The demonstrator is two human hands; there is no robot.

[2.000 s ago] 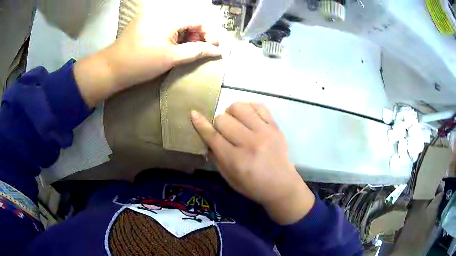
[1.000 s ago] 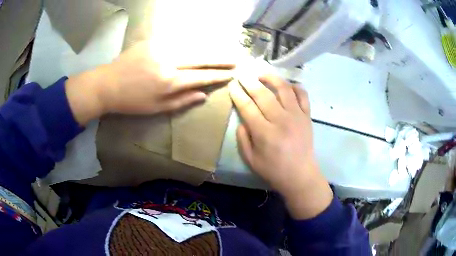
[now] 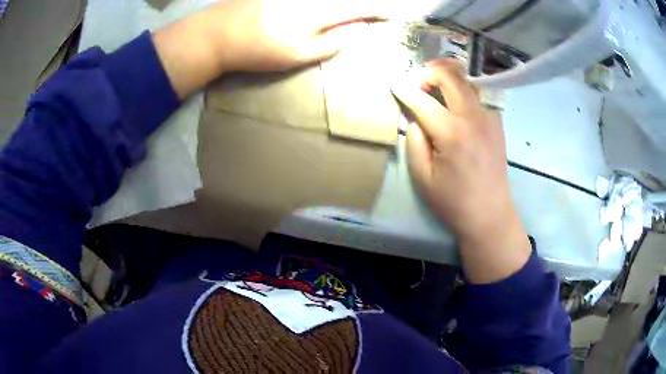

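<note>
A khaki-brown trouser panel [image 3: 292, 161] lies on the white machine table, its lower edge near the table's front edge. A patch pocket [image 3: 359, 109] lies on the panel, its upper part washed out by the lamp. My left hand [image 3: 255, 36] lies flat on the cloth at the upper left, its fingers in the glare. My right hand [image 3: 460, 146] is at the pocket's right edge with thumb and index finger together at the cloth edge. The sewing machine's head [image 3: 526, 44] is just above and right of the hands; the needle area is lost in glare.
White scraps [image 3: 621, 212] lie in a heap at the table's right end. Brown cut pieces [image 3: 606, 329] are below them at the lower right. Pale cloth [image 3: 157, 179] lies under the panel at left. More brown cloth [image 3: 33, 36] is at the far upper left.
The panel and pocket have moved up towards the machine head. Both hands have moved up with them; my right hand has gone from the pocket's face to its right edge.
</note>
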